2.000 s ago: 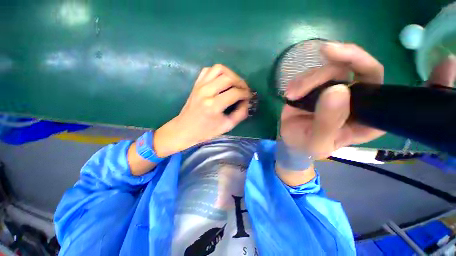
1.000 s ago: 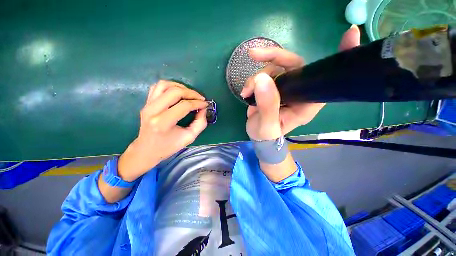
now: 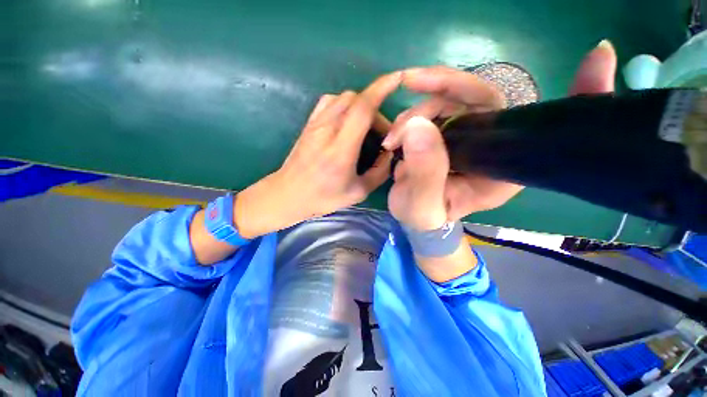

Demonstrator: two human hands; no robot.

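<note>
My right hand (image 3: 434, 155) is closed around the nose of the black electric screwdriver (image 3: 566, 151), which runs off to the right and looms large. My left hand (image 3: 333, 155) has its fingertips pinched together at the screwdriver's nose, touching the right fingers. A small dark unit (image 3: 393, 161) is barely visible between the fingertips; most of it and the bit are hidden. The round screw dish (image 3: 512, 84), speckled silver-grey, lies on the mat behind my right fingers, which partly cover it.
The glossy green mat (image 3: 194, 93) spans the bench. A mint-green fan (image 3: 682, 66) stands at the upper right. A black cord (image 3: 589, 267) and a power strip (image 3: 597, 245) lie along the bench's near edge. Blue bins (image 3: 628, 358) are below right.
My hands have come together; the screwdriver nose has left the dish and moved left to the unit in my left fingertips. The unit, visible a second ago, is now mostly hidden.
</note>
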